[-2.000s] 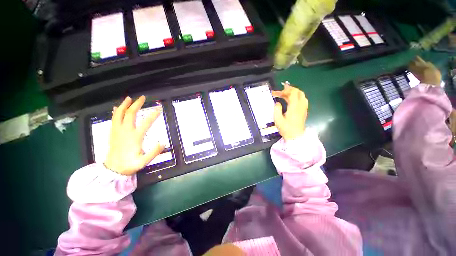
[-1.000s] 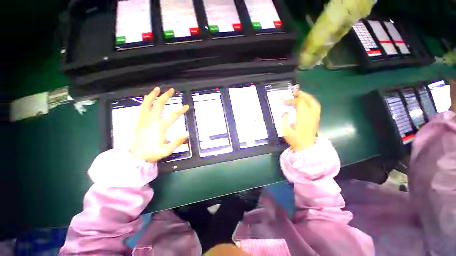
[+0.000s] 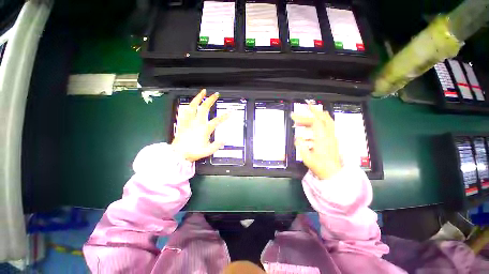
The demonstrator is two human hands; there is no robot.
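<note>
A long black phone tray (image 3: 228,172) lies on the green bench mat in front of me, with several smartphones side by side, most screens white. My left hand (image 3: 199,130), bare, is spread over the leftmost phone and the edge of the second phone (image 3: 231,131). The middle phone (image 3: 269,134) is uncovered. My right hand (image 3: 317,140), bare, is over the fourth phone, fingers bent and slightly blurred. The rightmost phone (image 3: 349,131) shows a red block at its lower right. Neither hand holds anything; whether fingertips touch the glass I cannot tell.
Behind is a stacked black tray (image 3: 171,32) with phones showing green and red blocks. A yellowish wrapped pole (image 3: 418,56) stands at right. More phone trays (image 3: 454,155) lie far right. A pale strip (image 3: 92,84) is at left, a white post (image 3: 19,123) at far left.
The view has turned, so the trays sit further right and level, and the white post shows. My right hand is now over the fourth phone, with the rightmost phone uncovered. My left hand stays spread.
</note>
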